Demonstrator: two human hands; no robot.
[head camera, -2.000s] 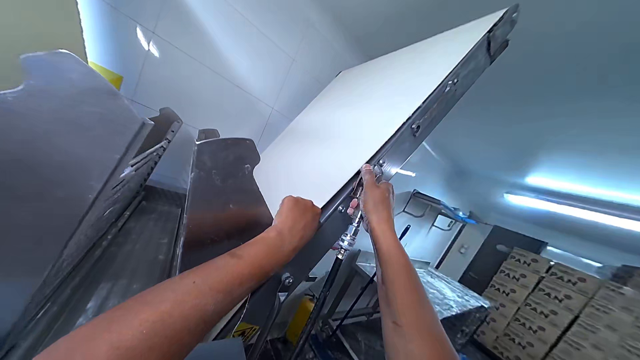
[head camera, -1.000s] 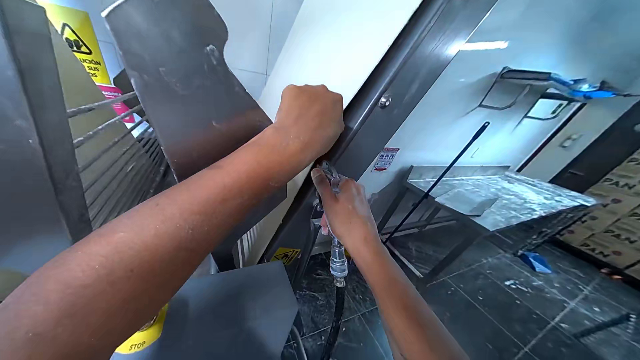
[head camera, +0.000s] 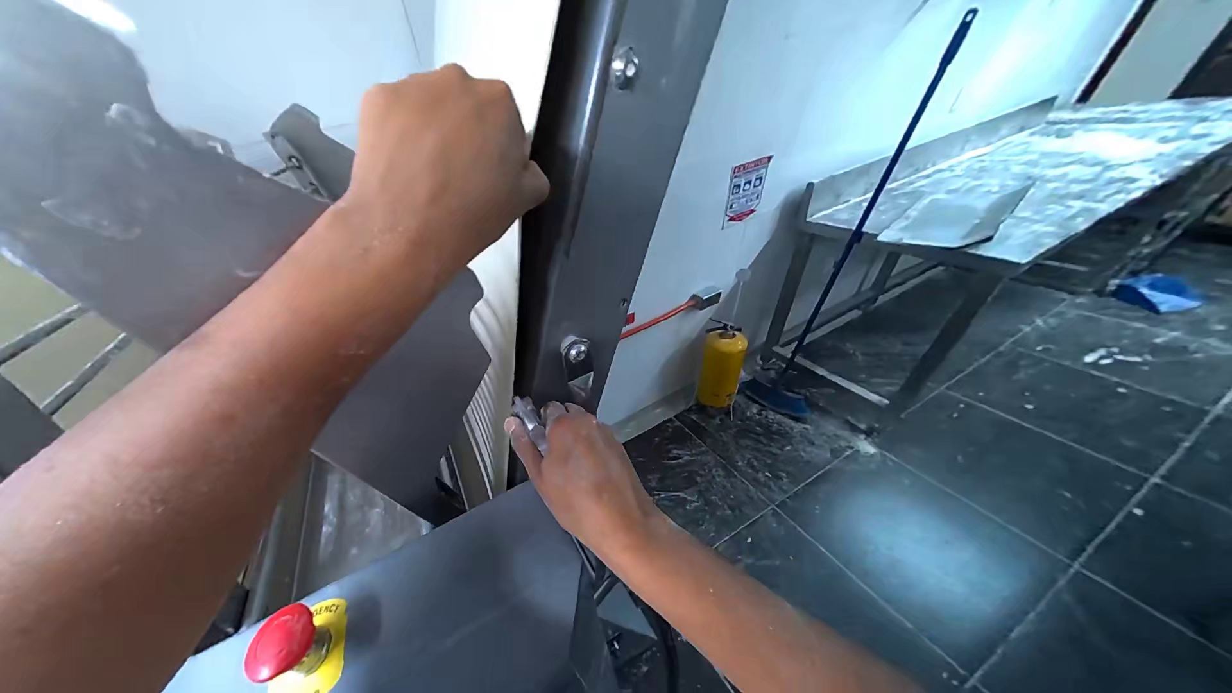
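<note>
My left hand (head camera: 443, 144) is closed around the edge of a raised white conveyor belt (head camera: 496, 260), beside its grey metal side frame (head camera: 626, 173). Lower down, my right hand (head camera: 577, 462) holds a small metallic fitting (head camera: 529, 423) near the bottom of that frame; the fitting is largely hidden by the fingers. A black hose (head camera: 664, 635) hangs below the right hand. Bolts (head camera: 625, 67) sit in the frame. Left of the belt is a dusty grey metal guard plate (head camera: 404, 385).
A red emergency stop button (head camera: 280, 643) stands on the grey machine housing (head camera: 462, 597) below. To the right are a yellow fire extinguisher (head camera: 722, 367), a blue broom (head camera: 857, 231) and a floury metal table (head camera: 1049, 173). A blue dustpan (head camera: 1160, 293) lies on the tiled floor.
The view has swung strongly downward and closer to the frame. My right hand is lower along the frame, farther from my left hand, than one second ago.
</note>
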